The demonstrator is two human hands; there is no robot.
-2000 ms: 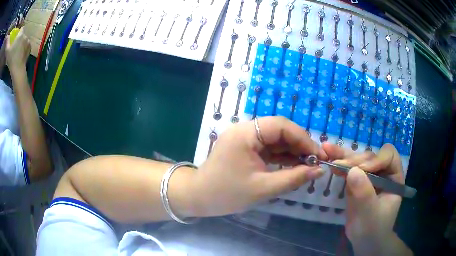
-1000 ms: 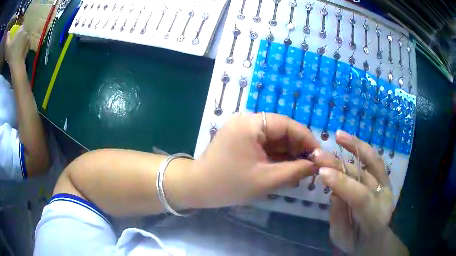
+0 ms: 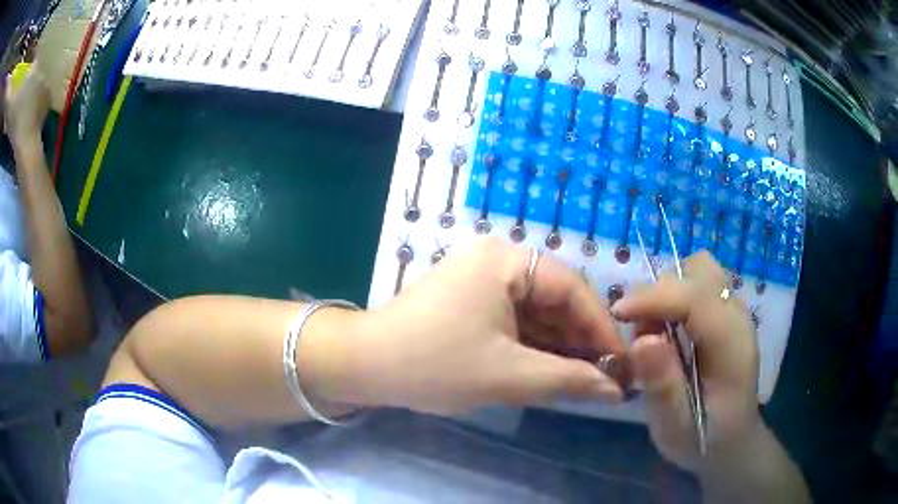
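My left hand [image 3: 463, 330] is over the lower part of the white board and pinches a small metal piece [image 3: 612, 365] between thumb and fingertips; only its round end shows. My right hand [image 3: 704, 369] is just right of it and holds silver tweezers [image 3: 683, 345]. The tweezers' two legs are apart and point up and away over the blue film. The white board [image 3: 386, 241] carries rows of dark bar-shaped metal pieces [image 3: 417, 182] with round ends. Blue patterned film [image 3: 537, 204] lies across the middle rows.
A second white board [image 3: 379, 91] with similar pieces is at upper left on the dark green table [image 3: 286, 162]. A yellow strip [image 3: 102, 153] runs along the left. Another person's arm [image 3: 47, 221] is at far left. Thin stacked edges [image 3: 842, 98] are at upper right.
The tweezers have turned from pointing at the small piece to pointing up and away, their legs now spread. The left fingertips and piece have moved slightly lower.
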